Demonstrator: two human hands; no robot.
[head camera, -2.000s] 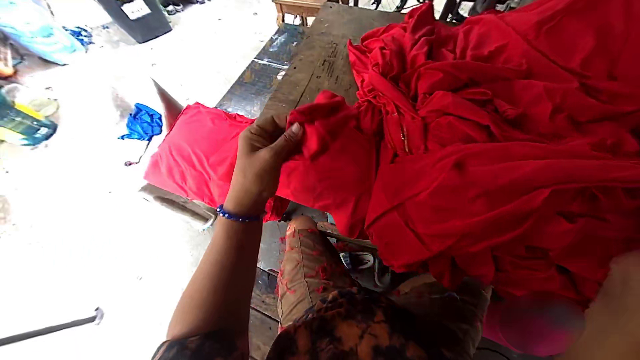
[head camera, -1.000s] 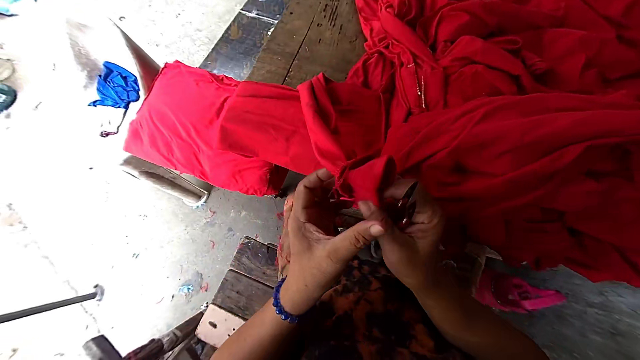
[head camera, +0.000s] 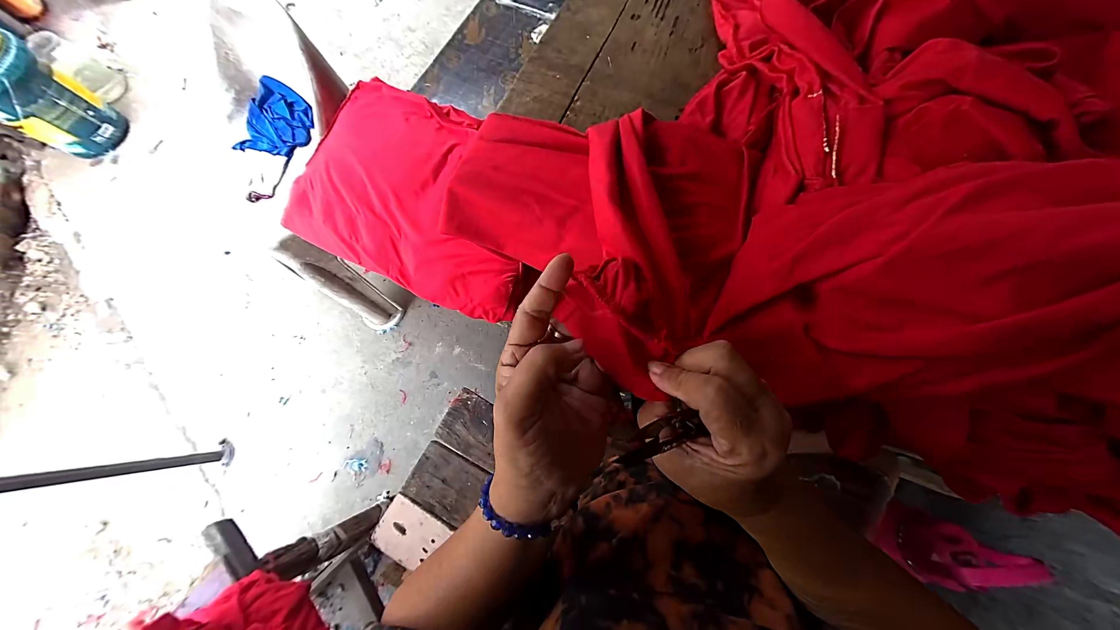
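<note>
Red fabric (head camera: 945, 236) lies in a large heap over the wooden table, with a flatter, folded red part (head camera: 394, 175) reaching out to the left. My left hand (head camera: 551, 411), with a blue bead bracelet at the wrist, is at the near edge of the cloth, its index finger raised; whether its other fingers grip the cloth is hard to tell. My right hand (head camera: 717, 420) pinches the cloth edge between thumb and finger. A small dark metal tool (head camera: 661, 437), perhaps thread snips, is held in that same hand, pointing toward the left palm.
The table's bare planks (head camera: 612, 66) show behind the cloth. A wooden bench (head camera: 455, 464) stands below left. On the floor are a blue cloth (head camera: 278, 118), a dark rod (head camera: 114, 471) and a pink item (head camera: 971, 556). A large bottle (head camera: 66, 105) is at the upper left.
Two seconds ago my left hand lay on the folded cloth; it then came to the near edge beside my right hand. Since one second ago, its index finger has lifted and the hands have parted slightly.
</note>
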